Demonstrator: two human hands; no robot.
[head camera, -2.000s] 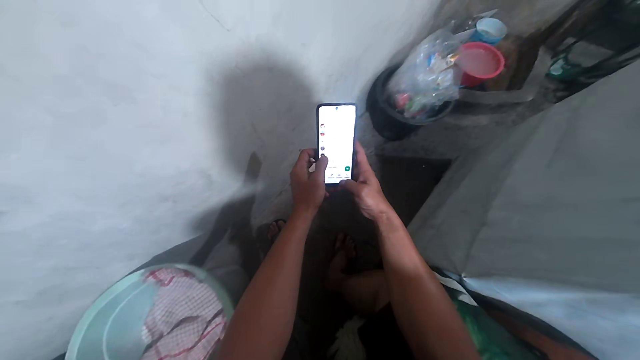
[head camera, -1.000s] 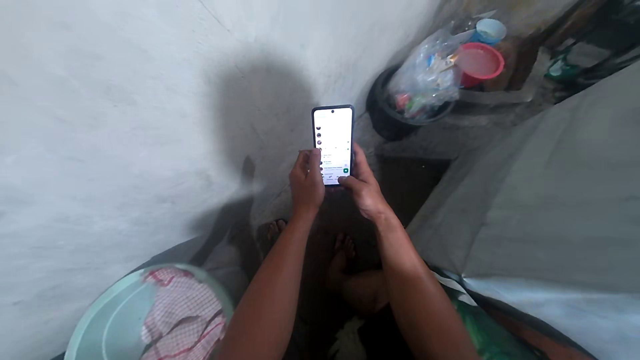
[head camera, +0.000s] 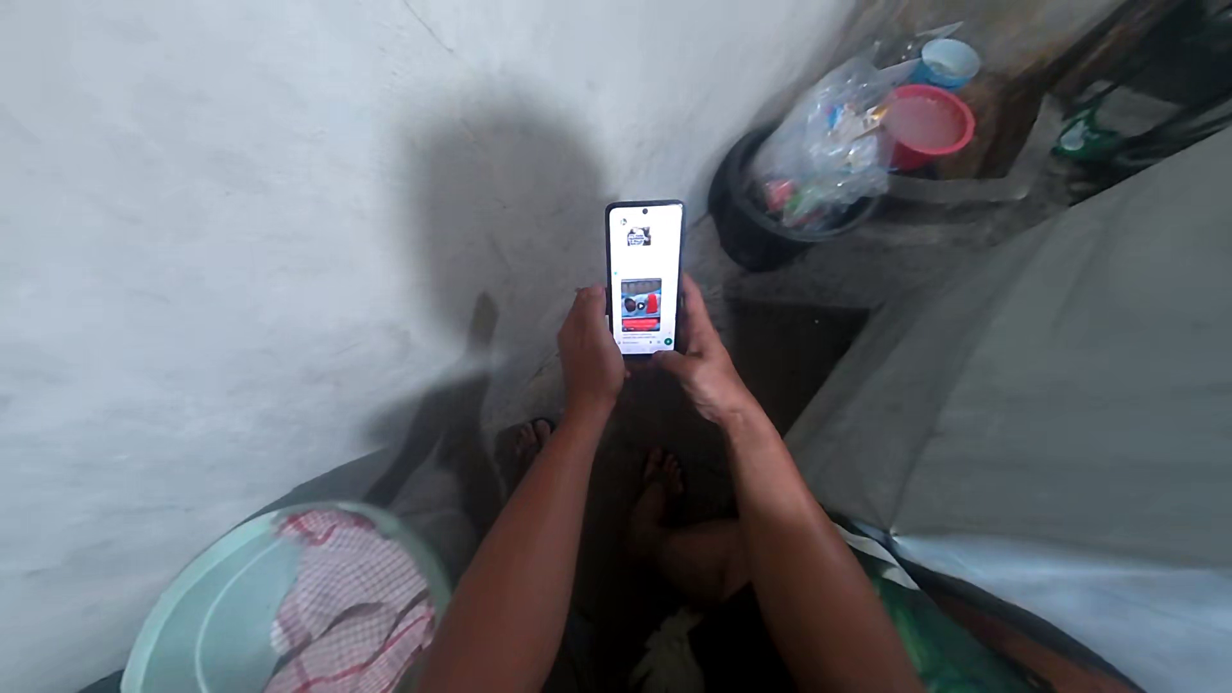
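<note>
A smartphone (head camera: 644, 260) with a lit screen is held upright between both hands at the middle of the view. Its screen shows a white page with a small picture near the top and a larger red and blue picture with a play mark lower down. My left hand (head camera: 591, 354) grips the phone's lower left edge, its thumb along the side. At the lower right edge, my right hand (head camera: 710, 368) wraps the phone, with the thumb at the bottom of the screen. The fingers behind the phone are mostly hidden.
A pale green plastic basin (head camera: 159, 616) holds a checkered cloth (head camera: 351, 606) at lower left. A black bucket (head camera: 756, 231) with a clear plastic bag (head camera: 828, 144) stands upper right, beside a red tub (head camera: 929, 123) and a blue tub (head camera: 948, 64). A grey sheet (head camera: 1049, 346) hangs at right; a pale wall (head camera: 241, 241) stands left.
The phone screen has changed from a list with small round icons to a page with two pictures. My left thumb has moved off the screen to the phone's left side.
</note>
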